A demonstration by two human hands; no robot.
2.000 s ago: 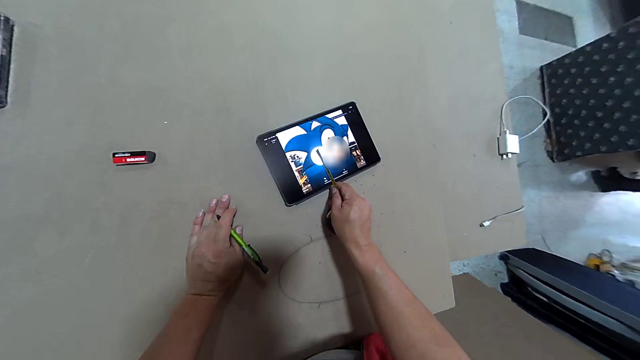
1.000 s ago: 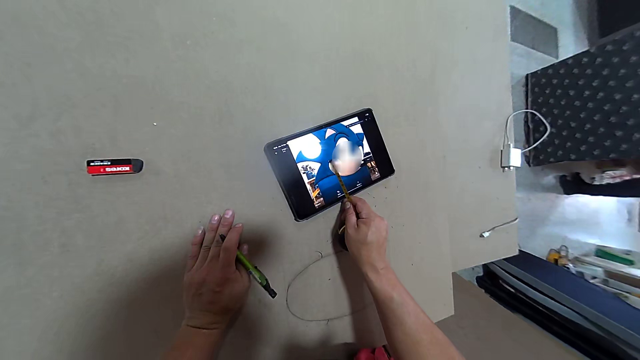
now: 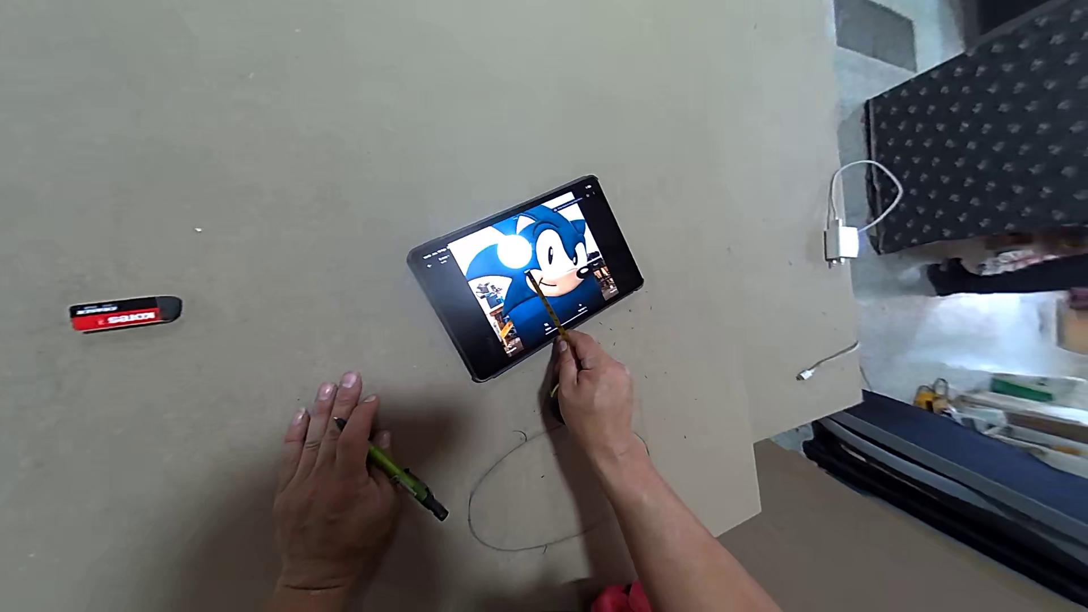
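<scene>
A tablet (image 3: 527, 276) lies tilted on the board, its screen showing a blue cartoon hedgehog with a glare spot. My right hand (image 3: 597, 395) is just below its lower edge, gripping a tape measure whose yellow blade (image 3: 546, 308) reaches over the picture; the case is mostly hidden under the hand. My left hand (image 3: 336, 484) rests palm down on the board, a green mechanical pencil (image 3: 398, 473) held between its fingers, the tip by the fingertips. Between and below the hands, a rounded outline (image 3: 470, 501) is drawn on the board, partly covered by my right forearm.
A red and black eraser (image 3: 126, 314) lies at the left. A white charger (image 3: 841, 241) with a cable sits at the board's (image 3: 799, 416) right edge, a white cable plug (image 3: 806, 374) below it. Patterned dark fabric (image 3: 977, 136) is beyond. Something red shows at the bottom edge.
The tape's blade and my right hand have shifted slightly over the tablet, and the hedgehog's face, blurred before, now shows clearly. My left hand stays on the board with the pencil.
</scene>
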